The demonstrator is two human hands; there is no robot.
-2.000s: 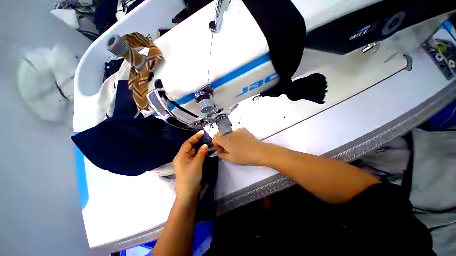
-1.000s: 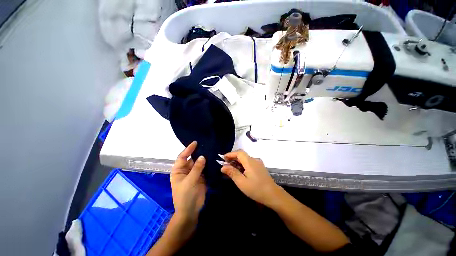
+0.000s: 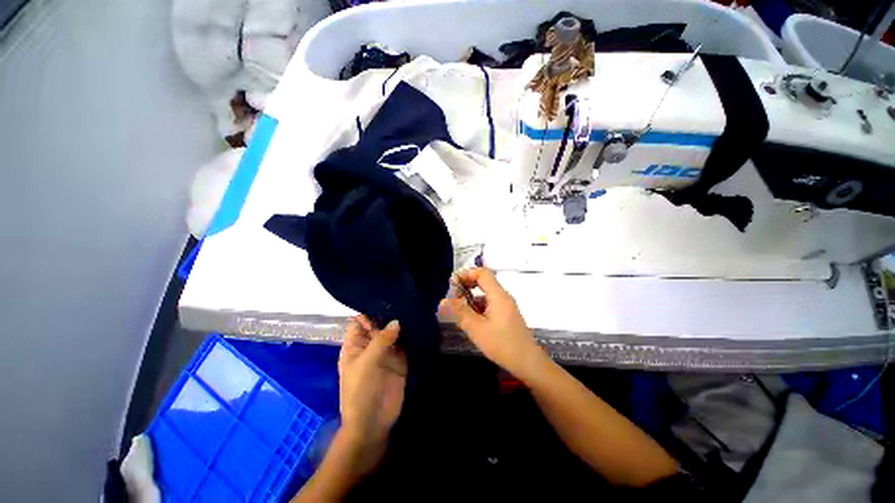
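A navy panel (image 3: 378,241) lies bunched in front of me, left of the needle area, with its lower end hanging over the table's front edge. It rests on an off-white garment body (image 3: 476,196) with thin navy lines. A small white label (image 3: 428,174) shows beside a thin white loop. My left hand (image 3: 373,378) pinches the lower edge of the navy panel between thumb and fingers. My right hand (image 3: 491,319) is just right of the panel and holds small thread snips (image 3: 463,290) at the fingertips, partly hidden by the fingers.
The white sewing machine head (image 3: 628,138) stands right of the panel, with a black cloth strip (image 3: 736,118) over its arm. A blue plastic crate (image 3: 231,422) is below left. A trough with fabric scraps (image 3: 393,34) runs behind. Pale garments (image 3: 824,452) lie lower right.
The navy panel has left the needle area and lies to its left. In the last second my left hand moved slightly down and my right hand moved up and right, off the panel, with the snips.
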